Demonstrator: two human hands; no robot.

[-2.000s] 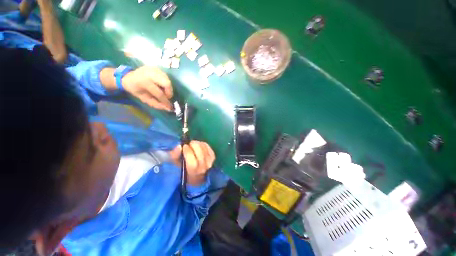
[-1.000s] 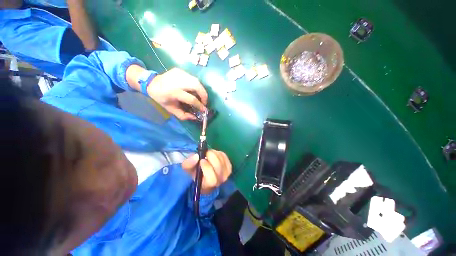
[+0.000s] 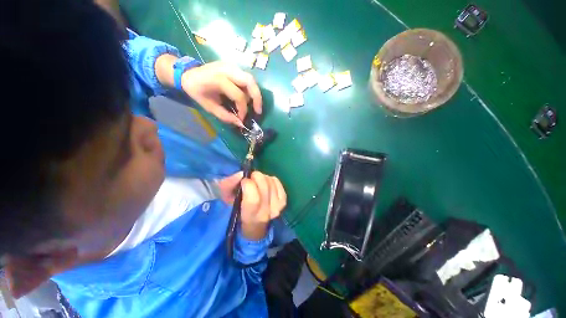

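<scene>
Neither of my own hands is in view. Another person in a blue smock works at the green bench. That person's lower hand (image 3: 259,202) holds a dark soldering iron (image 3: 237,214) like a pen. Its metal shaft points up to a small shiny part (image 3: 254,131). The person's upper hand (image 3: 223,90), with a blue wristband, is beside this part and seems to hold something thin against it; fingertip detail is too small to tell. Several small white-and-yellow blocks (image 3: 288,52) lie scattered above the hands.
A round tan tub (image 3: 455,65) with silvery bits stands at upper right. Dark housings (image 3: 471,20) lie beyond it. A black fan-like frame (image 3: 355,202) stands right of the hands. A black holder with a yellow label (image 3: 381,303) and white papers (image 3: 470,256) are at lower right. The person's head (image 3: 65,124) fills the left.
The view has shifted, so the tub and black frame appear larger and further right. The person's upper hand has changed its finger pose, and the shiny part shows more clearly at the iron's tip.
</scene>
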